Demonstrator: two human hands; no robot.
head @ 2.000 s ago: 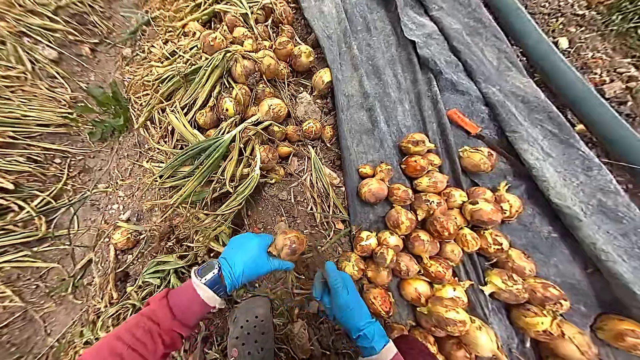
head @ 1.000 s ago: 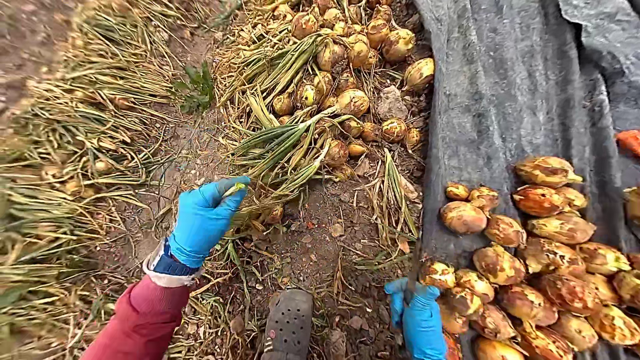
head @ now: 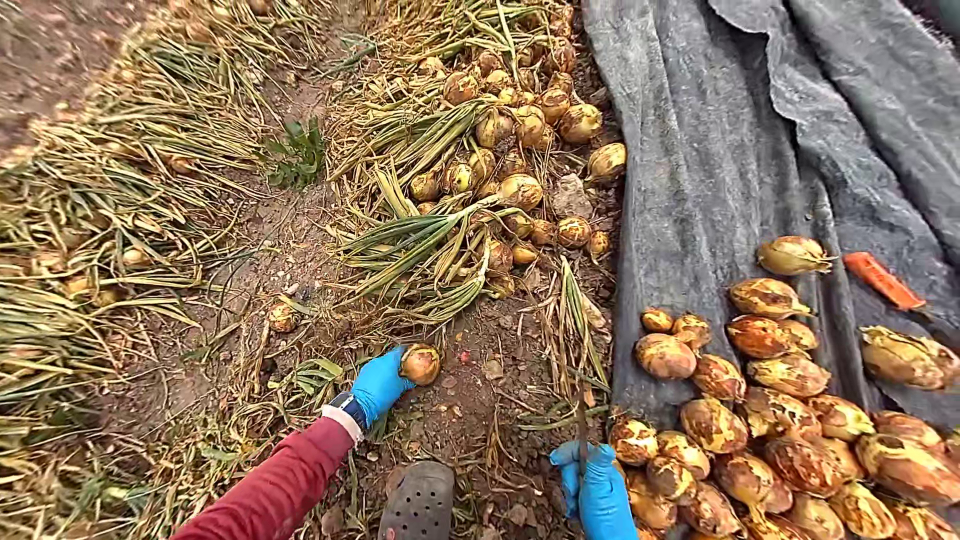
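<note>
My left hand (head: 381, 384), in a blue glove, grips a brown onion (head: 421, 364) over the bare soil, near the lower middle of the view. At the bottom, beside the edge of the dark fabric sheet, my right hand (head: 594, 480), also blue-gloved, is closed around a thin, dark knife-like blade (head: 582, 424) that points upward; its handle is hidden in the fingers. Many trimmed onions (head: 795, 457) lie on the sheet just right of that hand. Untrimmed onions (head: 520, 192) with long dry leaves lie in a heap ahead.
The grey fabric sheet (head: 675, 187) runs along the right, with an orange object (head: 885, 280) on it. Rows of dried onion leaves (head: 150, 187) cover the left. A grey perforated clog (head: 420, 502) stands on the soil at the bottom. A green weed (head: 297, 154) grows between the rows.
A second ago my left hand showed a small greenish piece at its fingers and no onion; now it holds an onion, lower and nearer the middle. The view has shifted.
</note>
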